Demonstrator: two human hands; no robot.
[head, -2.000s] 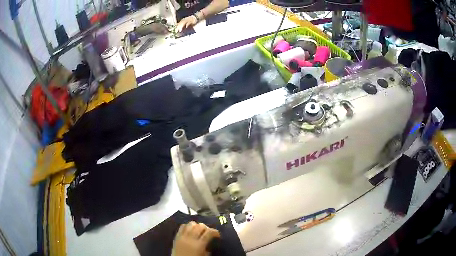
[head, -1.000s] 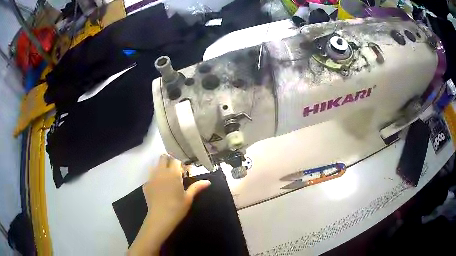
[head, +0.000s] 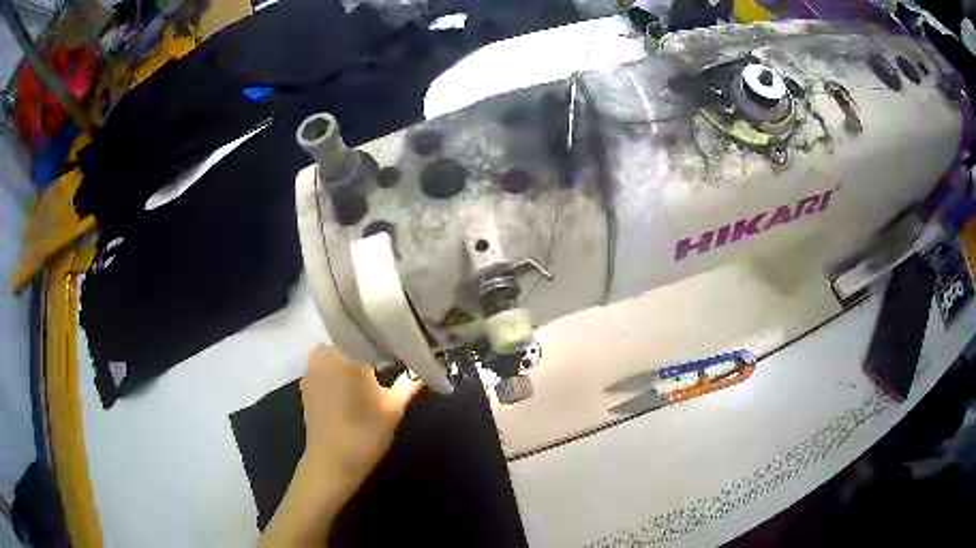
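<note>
A black fabric panel [head: 439,471] lies on the table with its far edge under the left end of the white HIKARI sewing machine head [head: 653,182]. My left hand [head: 348,423] comes in from the bottom edge and grips the panel's far left part beside the presser foot. Its fingers are curled; the fingertips are partly hidden by the machine head and blurred. The needle itself cannot be made out. My right hand is not in view.
Thread snips [head: 685,380] with blue and orange handles lie on the machine bed. A dark phone [head: 899,326] and a printed card [head: 951,280] lie at the right. Large black fabric pieces [head: 193,268] cover the table behind and left of the machine.
The view has moved down and closer to the machine. My left hand has gone from on top of the panel to its far edge by the presser foot, and its spread thumb has drawn in.
</note>
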